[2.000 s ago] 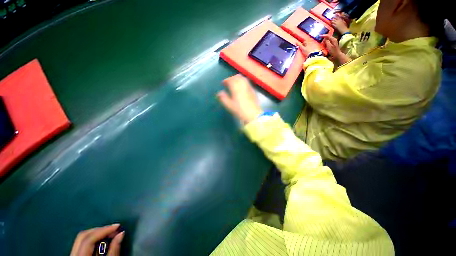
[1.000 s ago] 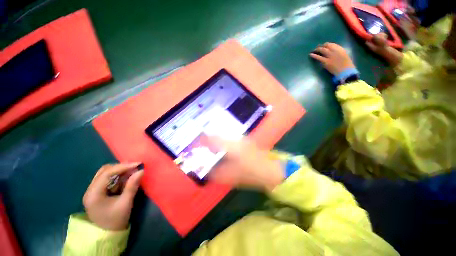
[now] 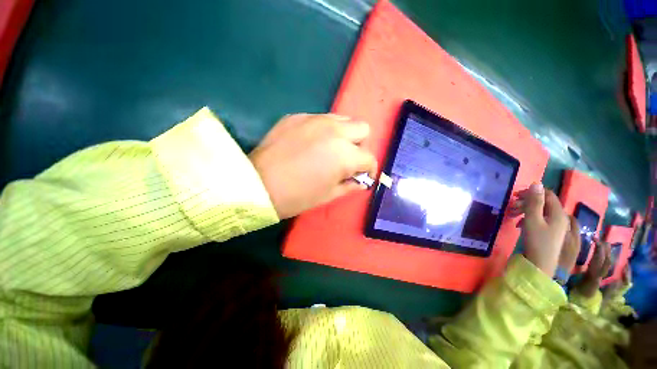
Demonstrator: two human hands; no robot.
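The tablet (image 3: 444, 181), black-framed with a lit, glaring page, lies on a red foam pad (image 3: 328, 238). My left hand (image 3: 310, 160) is closed on a small test plug (image 3: 363, 179). Its pale tip points at the tablet's left short edge, close to a white tab (image 3: 385, 179); whether it is inserted I cannot tell. The plug's body is mostly hidden in my fingers. My right hand (image 3: 545, 222) is at the tablet's right short edge, fingers bent; whether it holds anything is unclear.
The pad lies on a dark-green surface (image 3: 180, 58). To the right are further red pads (image 3: 587, 189) with a dark tablet (image 3: 586, 225) and other workers' hands (image 3: 592, 270). Another red pad (image 3: 635, 83) is at the far right edge.
The view has turned. My left hand has moved from beside the pad to the tablet's short edge with the plug. My right hand has left the screen for the opposite edge.
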